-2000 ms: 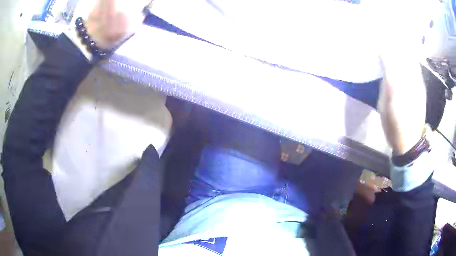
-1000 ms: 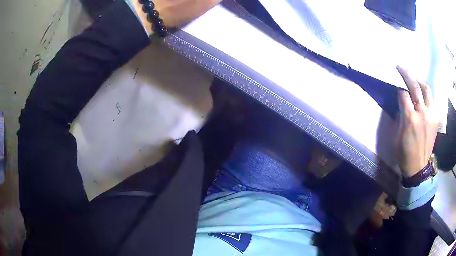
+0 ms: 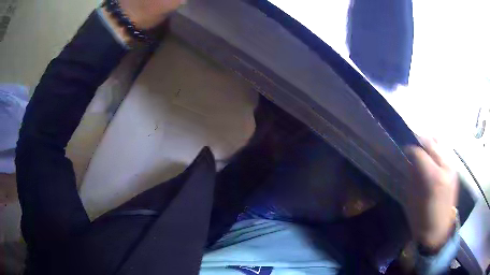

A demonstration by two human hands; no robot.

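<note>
A long dark garment panel point(image 3: 301, 59) with a greyer face and a navy far edge runs slantwise from top centre to lower right, over the table's front edge. My right hand point(image 3: 432, 188), blurred, grips its right end, fingers along the far edge. My left hand point(image 3: 148, 13), wearing a beaded bracelet, is at the panel's upper left end. It is cut off by the top of the picture, so its fingertips and grip are hidden. A small dark piece point(image 3: 380, 43) lies on the white table beyond the panel.
The brightly lit white table point(image 3: 440, 102) lies beyond the panel. A pale surface point(image 3: 177, 113) shows below the front edge at left. My dark jacket and light blue shirt fill the lower middle. A thin dark line point(image 3: 472, 174) is at the right.
The panel now lies nearer me and covers the ruler edging, with its grey face showing in place of the white surface. My right hand has moved down and closed on its end.
</note>
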